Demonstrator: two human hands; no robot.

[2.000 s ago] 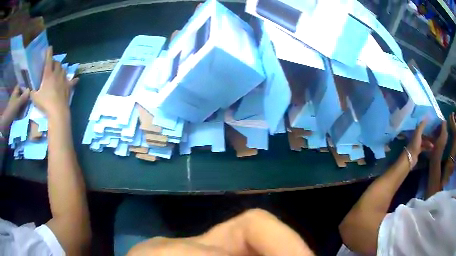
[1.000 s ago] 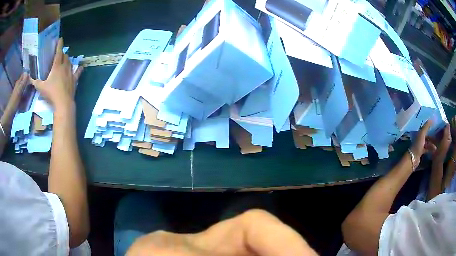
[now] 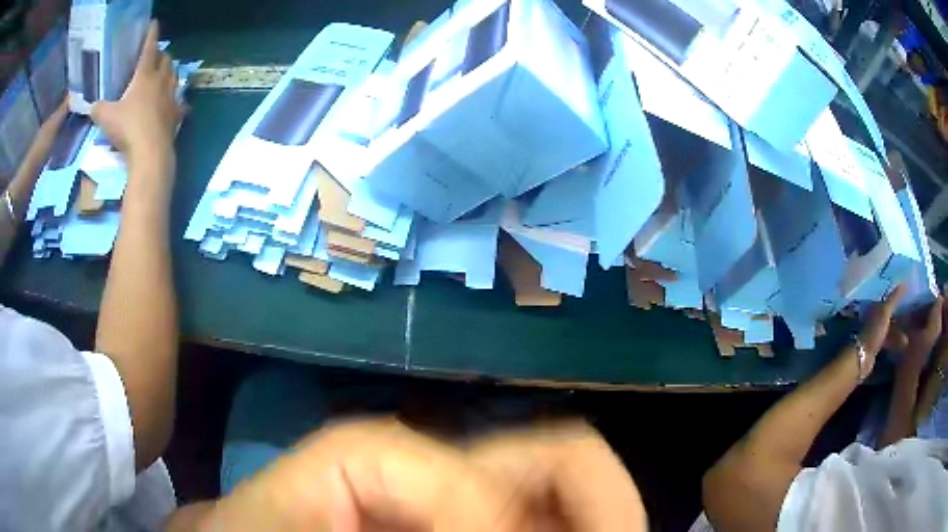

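My left hand (image 3: 385, 476) and my right hand (image 3: 567, 473) are close together at the bottom edge, over my lap. Both are blurred and cut off, and I cannot see whether the fingers hold anything. In front, a closed white and light-blue carton (image 3: 489, 130) lies tilted on the pile. Left of it is a fanned stack of flat carton blanks (image 3: 265, 171) with stepped blue and brown tabs. Erected cartons (image 3: 717, 197) lean in a heap to the right, some open with brown insides.
The dark-green worktop (image 3: 478, 338) has its front edge between my hands and the cartons. At the left, a person's hands (image 3: 140, 104) hold a carton above another blank stack (image 3: 78, 218). At the right, another person's hand (image 3: 884, 322) is at the heap's edge.
My hands have come further into view as blurred, side-by-side shapes. The cartons and worktop have shifted up and right in the picture. The left neighbour's carton is now higher in view.
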